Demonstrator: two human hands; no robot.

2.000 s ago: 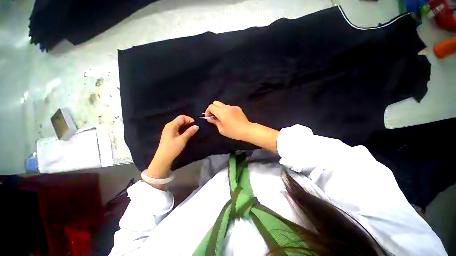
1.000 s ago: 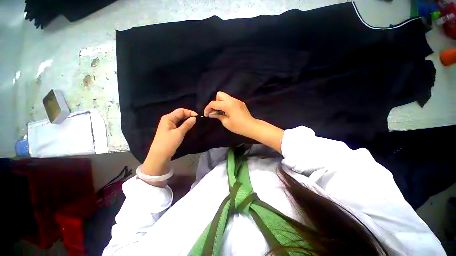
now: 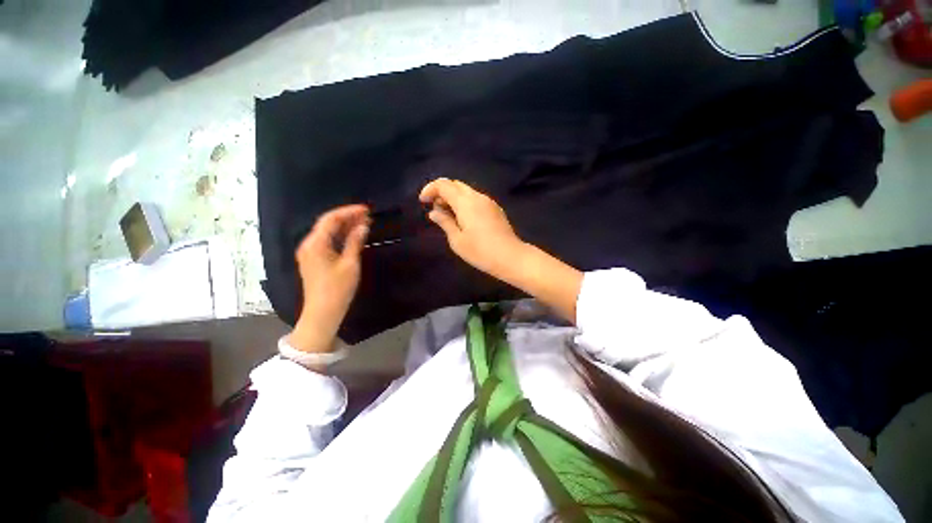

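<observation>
A black garment panel (image 3: 654, 153) lies spread on the pale table in front of me, with a thin white line along its curved top right edge. My left hand (image 3: 332, 255), slightly blurred, is over the panel's left part. A thin bright needle (image 3: 384, 243) points right from its thumb and finger. My right hand (image 3: 475, 225) is to the right, over the panel, with thumb and forefinger pinched close together; whether something is between them cannot be told. The hands are apart. No thread can be made out.
A black cloth stack (image 3: 194, 36) lies at the far left. A small tan and white box (image 3: 143, 233) stands by a white flat pack (image 3: 153, 286) on the left. An orange cone (image 3: 913, 100) lies at the right edge. Dark cloth (image 3: 869, 337) hangs at the lower right.
My left hand has moved left and slightly up, away from my right hand. The bright needle, earlier at my right fingertips, now shows beside my left thumb.
</observation>
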